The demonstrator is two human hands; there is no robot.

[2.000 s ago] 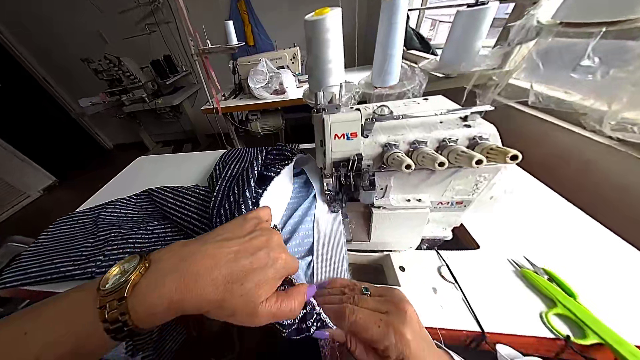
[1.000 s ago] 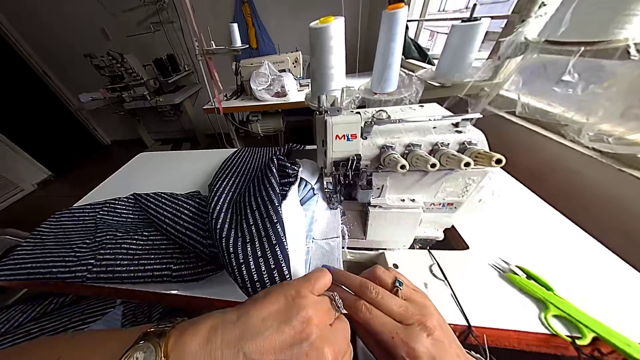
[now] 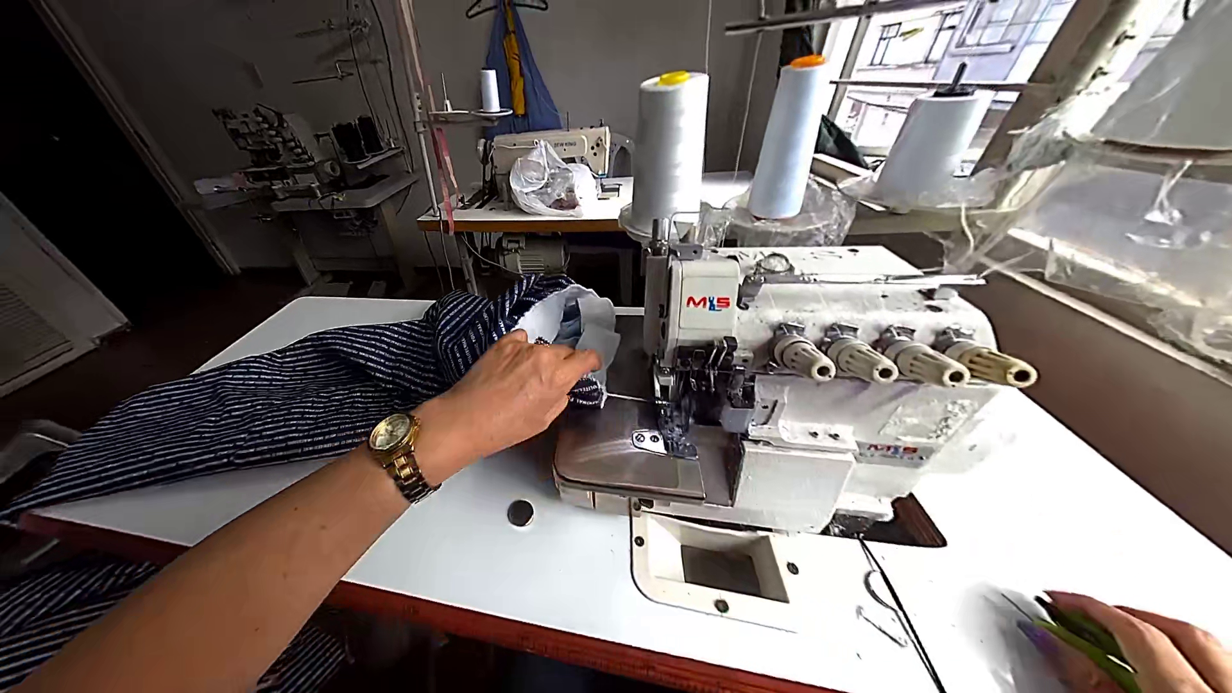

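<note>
My left hand [image 3: 525, 385], a gold watch on its wrist, grips the gathered end of a navy striped garment [image 3: 318, 385] left of the needle area of a white overlock sewing machine [image 3: 818, 356]. A pale lining [image 3: 587, 327] shows at the held end, and a thin thread chain runs from the fabric toward the presser foot [image 3: 679, 438]. At the lower right edge my right hand [image 3: 1145, 645] is closed around green-handled scissors [image 3: 1083, 635]; their blades are blurred.
Thread cones [image 3: 672, 144] stand behind the machine. Plastic film [image 3: 1136, 231] hangs at the right. A dark cord [image 3: 900, 611] lies on the white tabletop [image 3: 462, 568], near a framed opening [image 3: 717, 568]. Another sewing machine [image 3: 549, 154] stands behind.
The garment has moved off the needle area to the left with my left hand. My right hand has left the fabric and taken hold of the green scissors, which lay on the table before.
</note>
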